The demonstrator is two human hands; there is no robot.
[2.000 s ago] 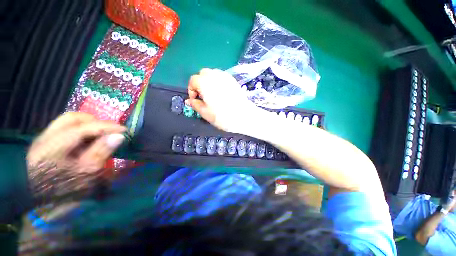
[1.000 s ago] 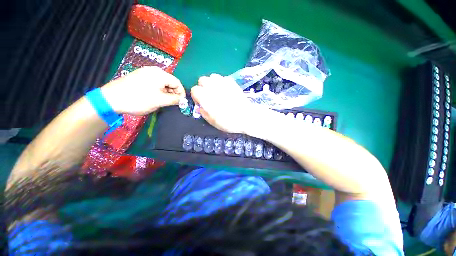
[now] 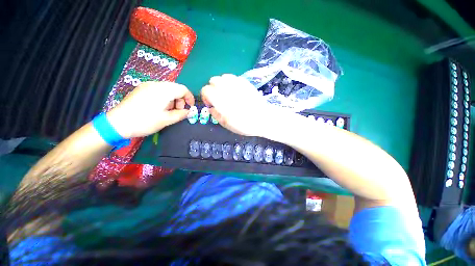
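The long black foam tray (image 3: 174, 136) has two rows of oval slots. At the left end of its far row, a circuit board (image 3: 192, 115) with a white round top sits in the first slot, with others beside it. The near row holds dark glossy housings (image 3: 227, 151). My left hand (image 3: 156, 106), with a blue wrist band (image 3: 108, 130), has its fingertips at the first board; whether they grip it cannot be told. My right hand (image 3: 232, 104) is bent over the far row just right of it, fingers curled, its grip hidden. My right forearm covers part of the tray.
A red bubble pack (image 3: 162, 34) with an unrolled strip of white rings lies at left. A clear bag of small black parts (image 3: 297, 67) lies behind the tray. Black tray stacks stand at left and right (image 3: 458, 124). A cardboard box (image 3: 338, 209) and a person's blue sleeve (image 3: 461, 234) show below.
My left hand has come from the red strip to the tray's left end. The first far-row slot, dark before, now shows a green and white board. My right hand stays over the far row.
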